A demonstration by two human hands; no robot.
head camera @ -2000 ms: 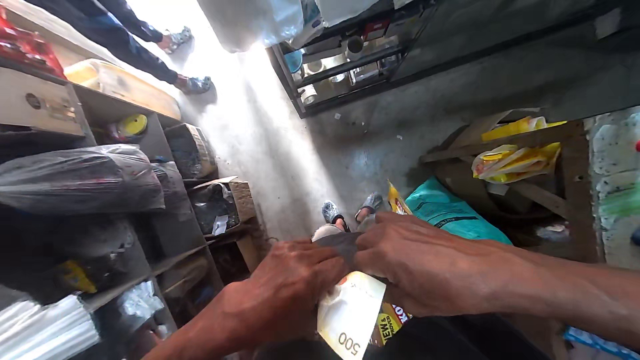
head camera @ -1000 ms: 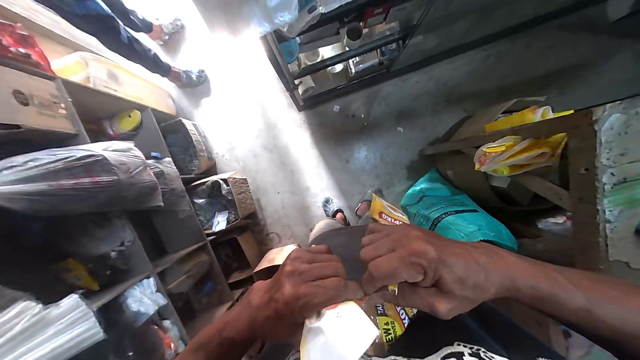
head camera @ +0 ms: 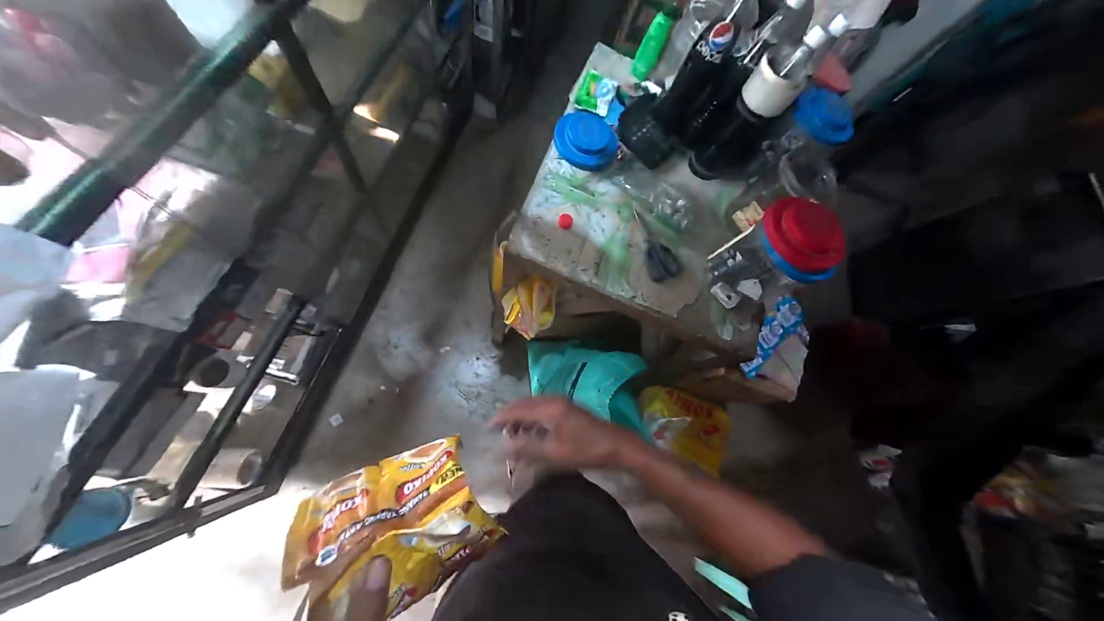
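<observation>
My left hand (head camera: 366, 586), mostly cut off by the bottom edge, grips a strip of yellow Kopiko coffee sachets (head camera: 401, 500), with its thumb over the lower sachets. My right hand (head camera: 552, 435) is blurred, held above my dark-clothed leg and in front of a teal plastic bag (head camera: 586, 375) on the floor. Its fingers point left and nothing can be made out in them. A yellow Kopiko package (head camera: 686, 427) lies beyond the right forearm, beside the teal bag.
A worn table (head camera: 595, 233) holds black-handled scissors (head camera: 661, 261), a red-lidded jar (head camera: 802, 241), a blue lid (head camera: 586, 141), a red cap (head camera: 565, 222) and dark Pepsi bottles (head camera: 694, 78). A metal-framed rack (head camera: 285, 345) stands at left, with a blue bowl (head camera: 90, 517) low inside.
The view has swung right to the table. My hands, close together over the sachets and a pale banknote-like paper before, are now apart; the paper is no longer plainly seen.
</observation>
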